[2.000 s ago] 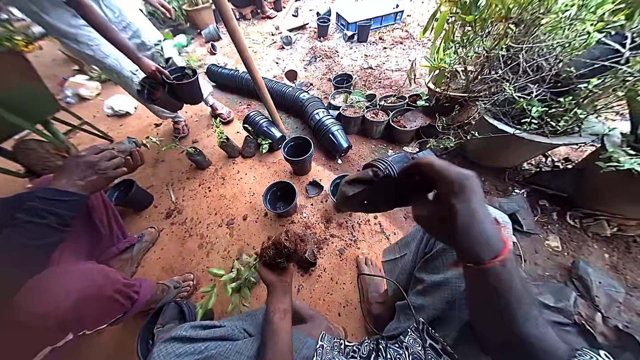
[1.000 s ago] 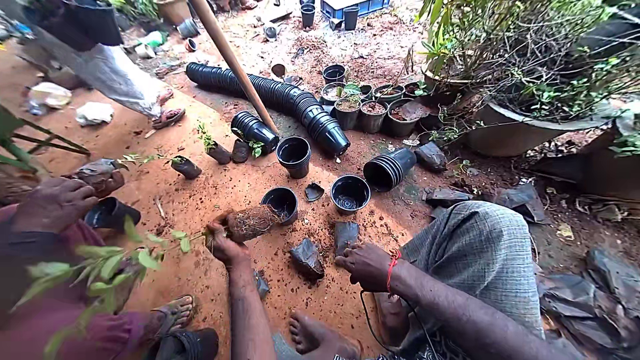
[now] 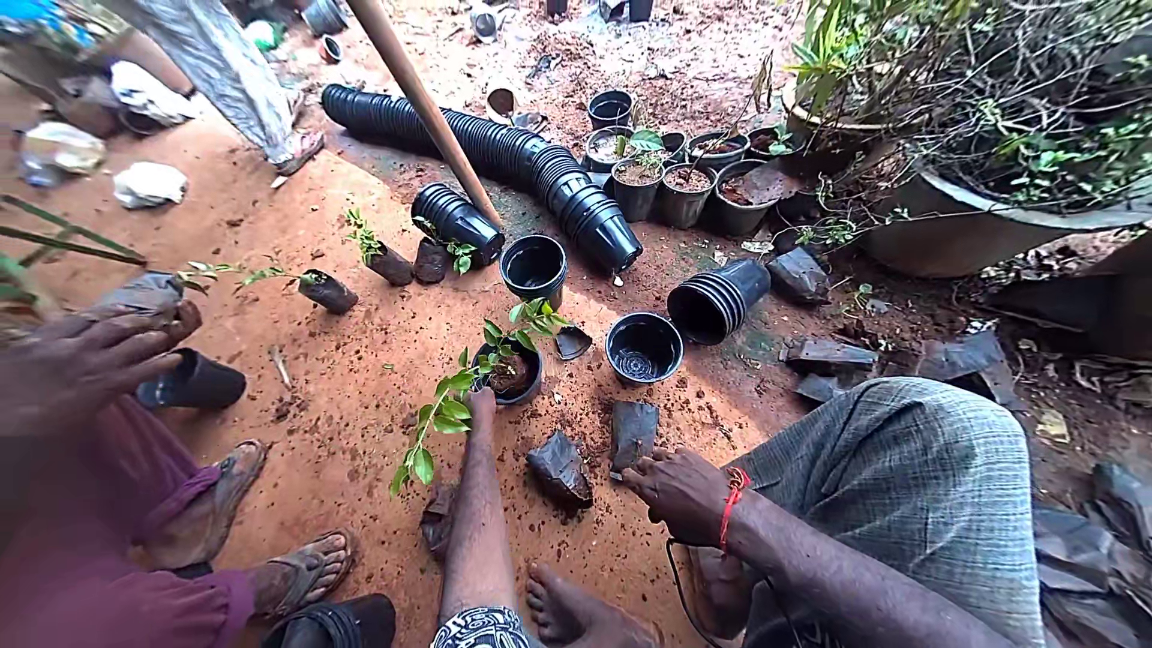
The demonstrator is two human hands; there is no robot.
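Observation:
My left hand (image 3: 483, 402) is at the left rim of a black plastic pot (image 3: 533, 385), seemingly gripping the seedling inside; its fingertips are hidden. The leafy seedling (image 3: 450, 405) leans over this hand, its soil ball (image 3: 509, 373) down in the pot. My right hand (image 3: 670, 486), fingers bent and slightly apart, rests low by the bottom edge of an emptied black plastic grow bag (image 3: 634, 434) and appears to hold nothing. Another crumpled black bag (image 3: 560, 470) lies between my forearms. Two upright black pots (image 3: 534, 268), (image 3: 643, 349) stand beyond my hands.
A long nested row of black pots (image 3: 477, 144) lies behind a leaning wooden pole (image 3: 427, 112). Bagged seedlings (image 3: 328, 291) lie left of centre; a short pot stack (image 3: 718, 301) lies at right. Another person's hand (image 3: 99, 360) and feet are at left. Large planters (image 3: 981, 225) stand at right.
My left hand has lowered the seedling's soil ball into the pot; one second ago it was outside, beside the pot. My right hand, raised two seconds ago, is low near the grow bag.

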